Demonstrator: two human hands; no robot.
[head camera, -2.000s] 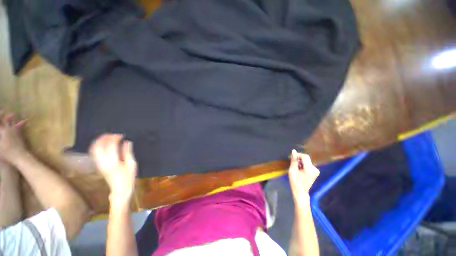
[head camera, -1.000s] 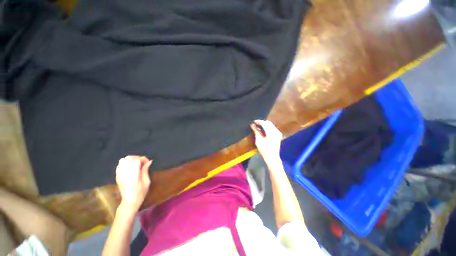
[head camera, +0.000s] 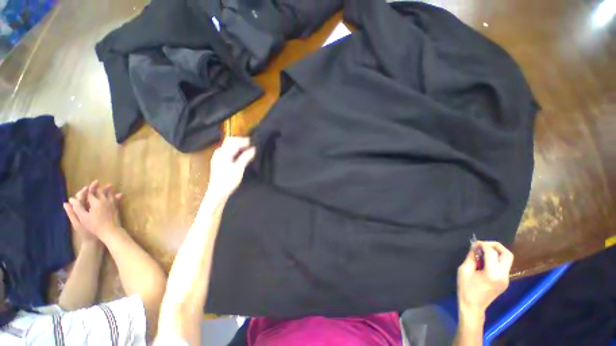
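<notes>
A large black garment (head camera: 378, 169) lies spread on the table, its lower border along the table's near edge. A sleeve-like fold runs across it. My left hand (head camera: 233, 159) is at the garment's left edge, fingertips closed on the black cloth there. My right hand (head camera: 483, 270) is closed over the garment's lower right part, around thread snips (head camera: 479, 257) with a dark reddish handle; small silvery tips poke up from the fist.
A crumpled heap of black garments (head camera: 182, 88) lies at the upper left. Navy garments (head camera: 34, 196) lie at far left, beside another person's clasped hands (head camera: 96, 211) on the brown table (head camera: 159, 176). A blue bin (head camera: 530, 304) holding dark cloth is at lower right.
My left hand has moved from the lower hem up to the garment's left edge. My right hand has moved from the hem onto the cloth. The view has shifted, showing more of the table's left.
</notes>
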